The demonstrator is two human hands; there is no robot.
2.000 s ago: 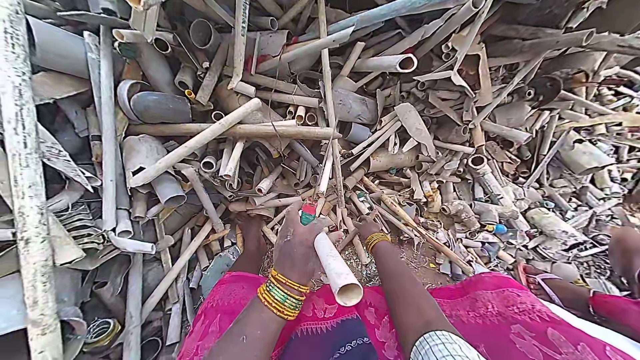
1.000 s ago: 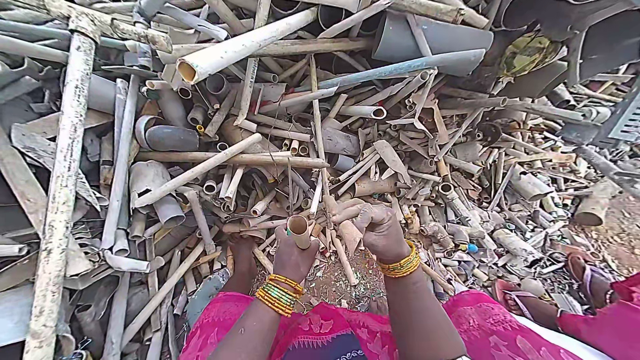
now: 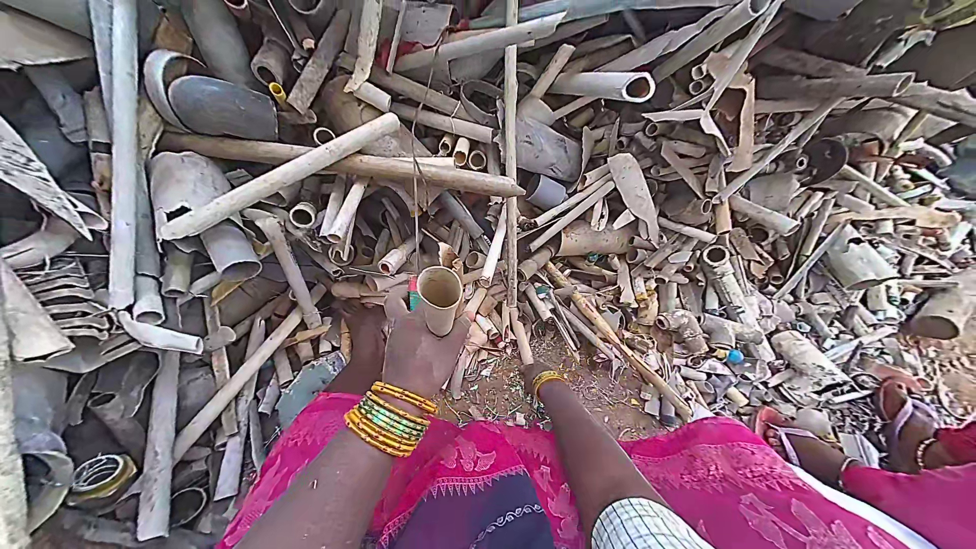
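My left hand [image 3: 425,347], with yellow and green bangles at the wrist, grips a short beige plastic pipe piece [image 3: 440,293] whose open end faces up toward me. A small red and green thing [image 3: 413,293] shows beside the pipe, at the fingers. My right hand [image 3: 532,374], with yellow bangles, is lower and to the right, at the lower end of a thin stick or narrow pipe [image 3: 521,339]. Its fingers are mostly hidden, so its grip is unclear. Scrap plastic pipes, whole and split, lie heaped in front of both hands.
A long pale pipe [image 3: 282,177] lies across a brown one in the heap. Tall pipes [image 3: 122,168] stand at the left. Bare soil [image 3: 587,381] shows near my right hand. Another person's sandalled feet [image 3: 816,446] are at the lower right.
My right hand, raised beside the left a second ago, is now lower. Two seconds ago a long white pipe extended from my left hand; now a short piece is there.
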